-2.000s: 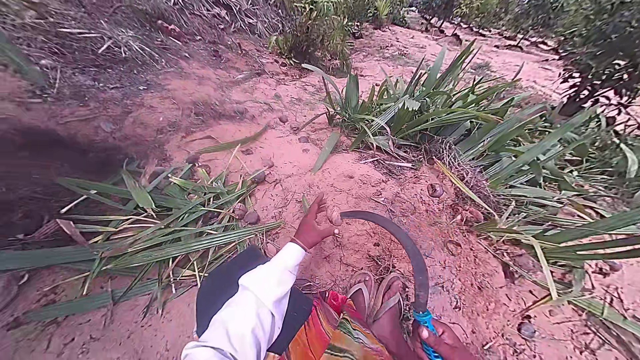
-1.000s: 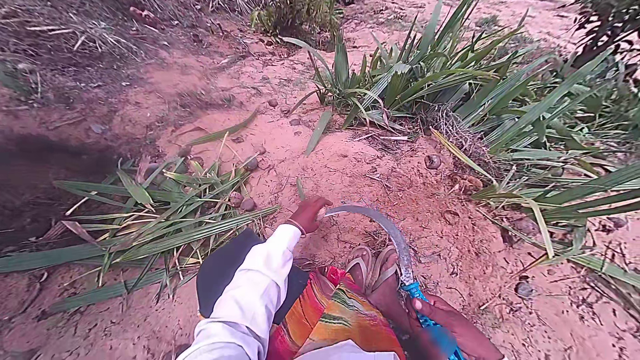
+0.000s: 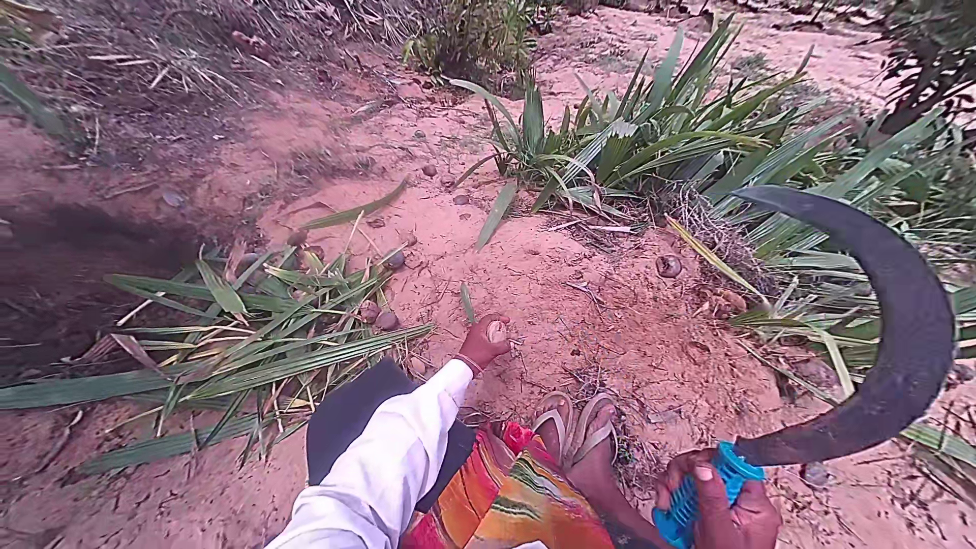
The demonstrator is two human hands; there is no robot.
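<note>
My right hand (image 3: 720,499) grips the blue plastic handle of a sickle (image 3: 911,335). Its dark curved blade rises at the right, with the tip pointing left in front of the palm-like leaves. My left hand (image 3: 485,341), in a white sleeve, is closed in front of my knees; a small pale patch shows at its thumb side, and whether it holds anything is unclear. A short green leaf piece (image 3: 467,303) lies just beyond it. To the left, a heap of cut green leaves (image 3: 305,335) lies on the soil beside several small round brown fruits (image 3: 386,320).
A clump of long green leaves (image 3: 610,145) spreads over the upper right. Dry brush (image 3: 152,53) covers the bank at upper left. My sandalled feet (image 3: 576,427) stand on reddish soil near a colourful cloth (image 3: 511,496). A brown fruit (image 3: 669,265) lies right of centre.
The sickle has swung away from my left hand to the right, its blade now raised in my right hand. Earlier its tip was at my left hand. The left hand's fingers have closed.
</note>
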